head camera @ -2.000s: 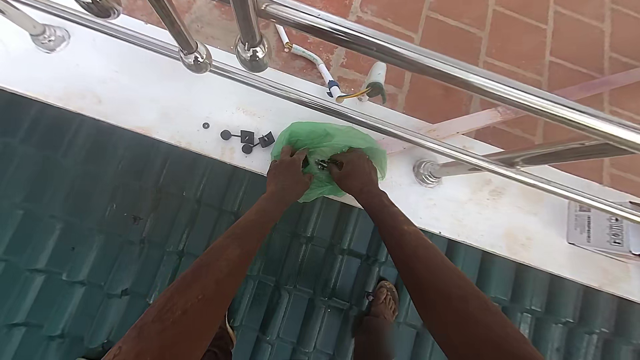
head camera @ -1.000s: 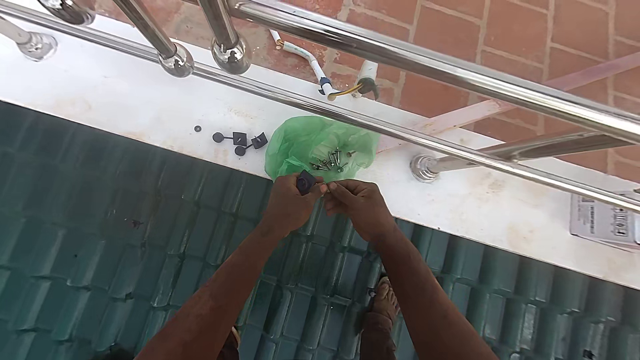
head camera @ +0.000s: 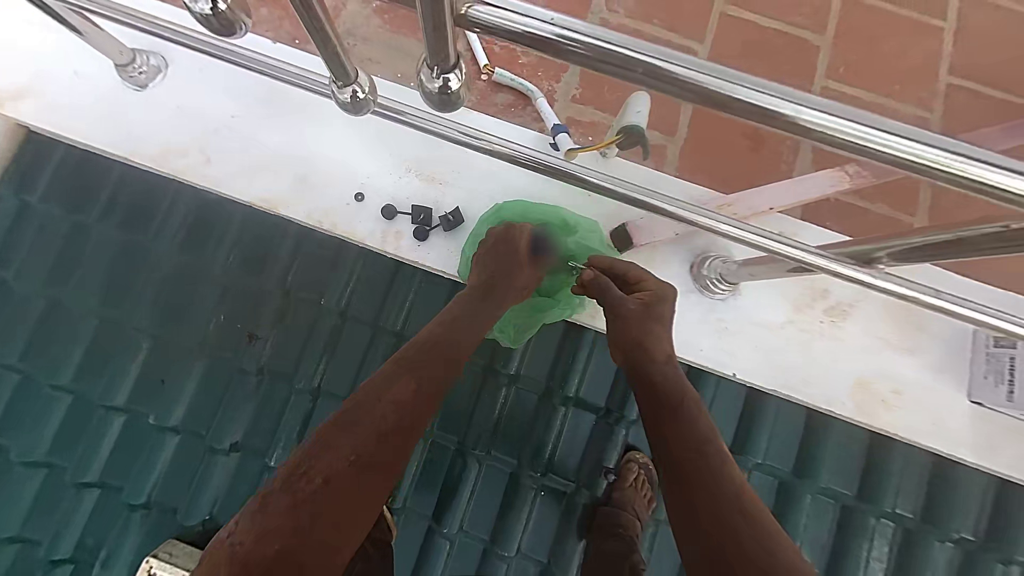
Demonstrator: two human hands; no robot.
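Observation:
A green plastic bag (head camera: 520, 320) lies crumpled on the white ledge and hangs a little over its edge. My left hand (head camera: 510, 264) is above the bag, holding a small black part (head camera: 546, 244) that is blurred. To its right, my right hand (head camera: 636, 308) pinches a small metal screw (head camera: 577, 266) between thumb and fingers, its tip toward the left hand. Left of the bag lie several black caps with square and round parts (head camera: 421, 214) and a small black ring (head camera: 359, 197). The inside of the bag is mostly hidden by the left hand.
A polished steel railing (head camera: 720, 92) crosses above the ledge (head camera: 264, 168). Behind it, a white cable with bared wires (head camera: 532, 100) and a white tubular fitting (head camera: 630, 120) lie near red brick paving. Green roof tiles (head camera: 200, 336) slope below. A printed box (head camera: 996, 372) sits far right.
Both hands have moved from the bag's near edge to over it, the left still with the black part. The metal pieces seen in the bag a second ago are now mostly covered.

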